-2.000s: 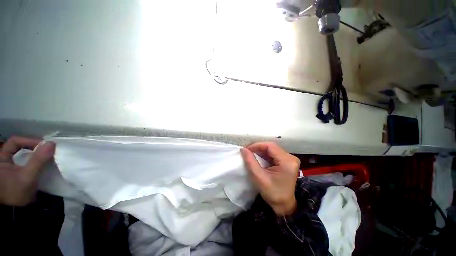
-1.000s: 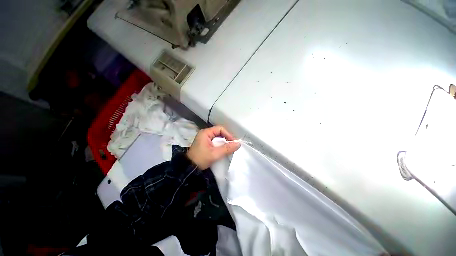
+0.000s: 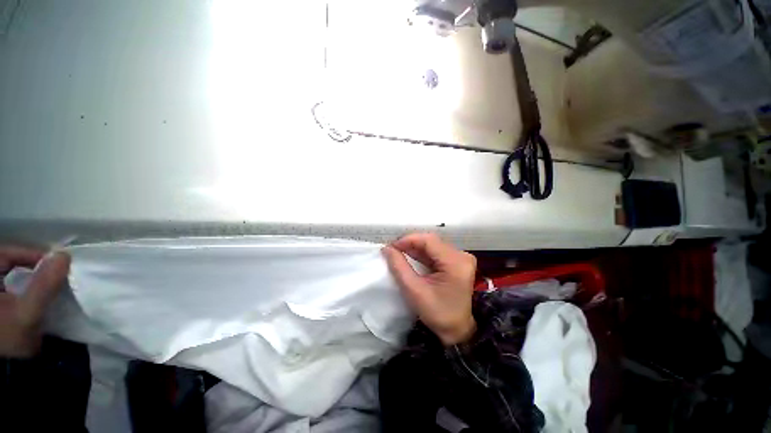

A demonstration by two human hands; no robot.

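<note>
A white garment panel (image 3: 228, 287) is stretched between my two hands along the front edge of the white table, its lower part falling in folds over my lap. My left hand (image 3: 32, 300) pinches its upper left corner at the left rim of the picture and is partly cut off. My right hand (image 3: 435, 283) pinches the upper right end between thumb and fingers. The top edge lies nearly straight beside the table edge.
Black shears (image 3: 529, 161) lie on the white table (image 3: 152, 161), right of centre. A dark flat rectangle (image 3: 651, 204) lies further right. Below it is a red basket (image 3: 583, 272) with plastic bags, and a white piece (image 3: 558, 364) is draped nearby. A machine part is at the top.
One second ago the view was turned to the left, showing my left hand and another red basket. Now it is back over the table with both hands visible, still holding the panel.
</note>
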